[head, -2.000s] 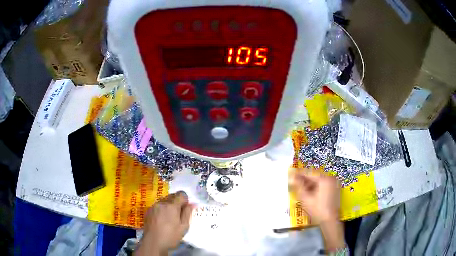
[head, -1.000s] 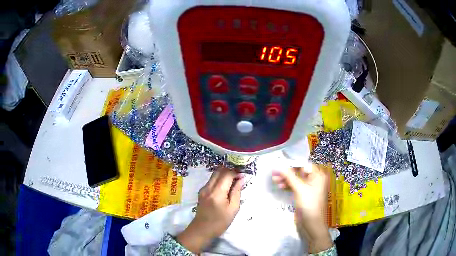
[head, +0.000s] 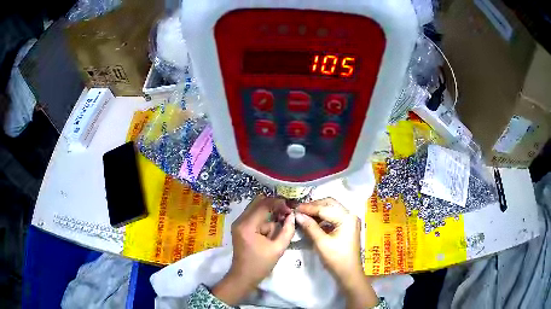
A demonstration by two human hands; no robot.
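The light grey-white garment (head: 290, 280) lies under the machine head and hangs over the table's front edge, with small snaps visible on it. My left hand (head: 258, 238) and my right hand (head: 332, 235) meet just below the head of the snap attaching machine (head: 300, 96). The fingertips of both hands pinch the garment's edge between them. Whether a snap part is between the fingers cannot be told. The lower die is hidden behind the hands. The red counter reads 105.
Heaps of snap parts lie left (head: 232, 187) and right (head: 396, 184) on yellow tape (head: 181, 223). A black phone (head: 124, 184) and small white box (head: 90, 119) are left, a thin black stick (head: 500, 190) right. The blue bin (head: 45, 265) is lower left. Cardboard cartons (head: 109, 57) stand behind.
My right hand has moved left to meet my left hand under the machine head. Both hands now pinch the cloth together. The counter still reads 105.
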